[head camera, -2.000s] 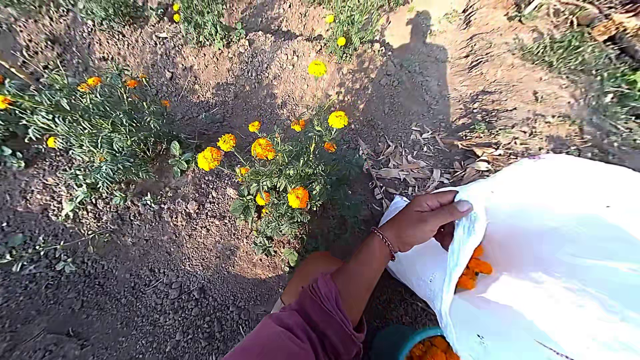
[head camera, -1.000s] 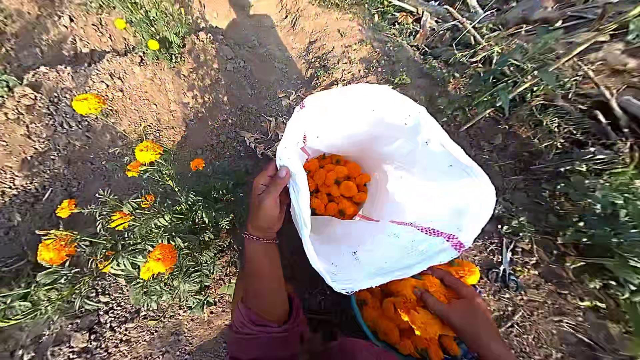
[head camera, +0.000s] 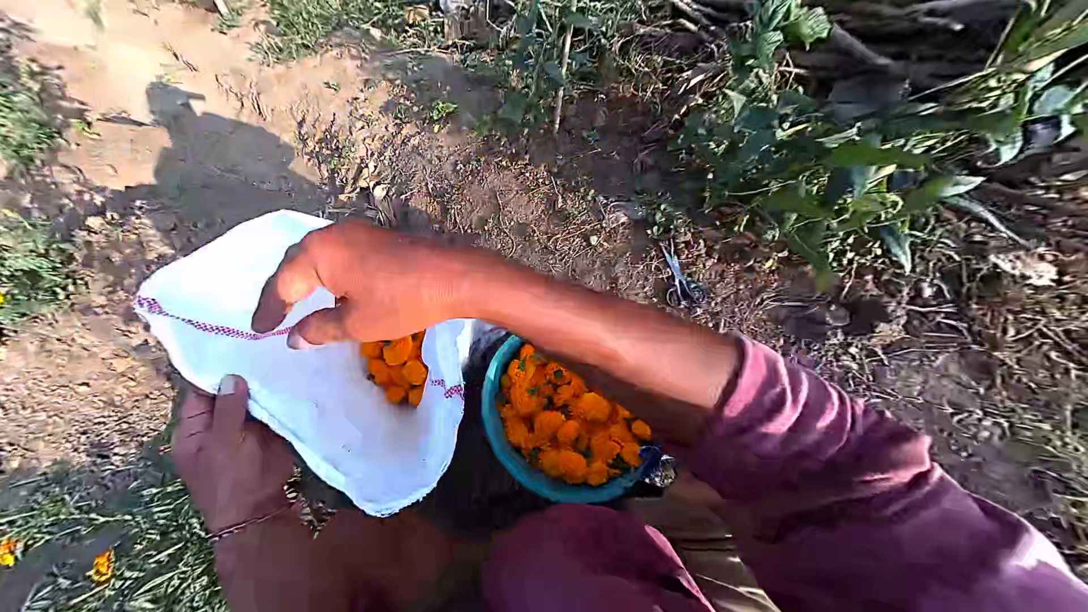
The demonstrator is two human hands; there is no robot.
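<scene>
A white woven sack with a purple-red stripe stands open, and orange marigold heads lie inside it. My left hand grips the sack's rim at the lower left, thumb over the edge. Above the sack's mouth, my right hand hangs with thumb and fingers apart and nothing visible between them. A teal tub full of orange marigold heads sits right of the sack, partly below my right forearm.
A pair of scissors lies on the soil beyond my right forearm. Leafy green plants and dry sticks fill the upper right. Marigold plants grow at the lower left.
My right hand has moved from the flowers in the tub to over the sack's mouth. My left hand still holds the sack's rim. The view has shifted to the right.
</scene>
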